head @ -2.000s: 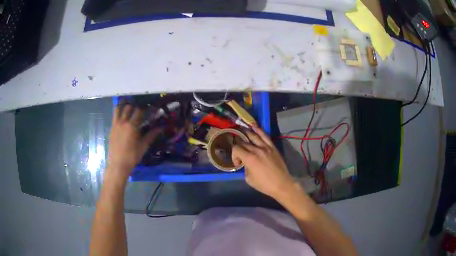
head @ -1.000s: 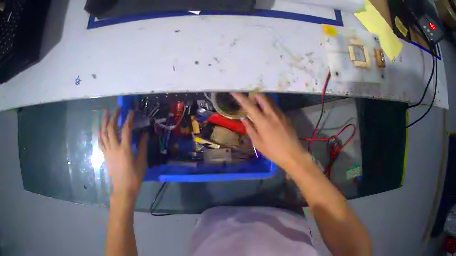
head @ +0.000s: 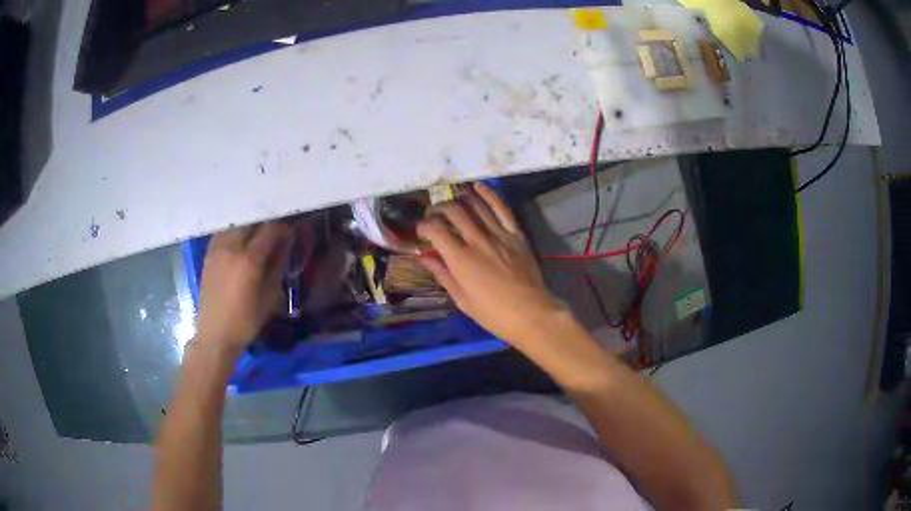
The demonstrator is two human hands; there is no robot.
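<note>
The blue parts bin (head: 300, 379) lies under the bench edge, filled with mixed tools and scraps. My left hand (head: 243, 279) is in the bin's left part, blurred, fingers down among dark items; its grasp cannot be told. My right hand (head: 484, 255) is over the bin's right part, fingers bent beside the tape roll (head: 372, 226), which is partly under the bench edge; whether it grips anything is hidden. A yellow strip (head: 374, 278) and a brown piece (head: 415, 274) lie between the hands.
The stained white bench (head: 400, 110) spans above the bin. The soldering jig (head: 661, 60) sits at its right with a yellow sheet (head: 734, 25) behind. Red and black test leads (head: 639, 279) lie on a grey box (head: 584, 215) right of the bin. Black cords hang at far right.
The view has turned, so the bench edge is tilted. My left hand has moved from the bin's left rim into it. The tape roll now sits further left in the bin, beside my right fingers.
</note>
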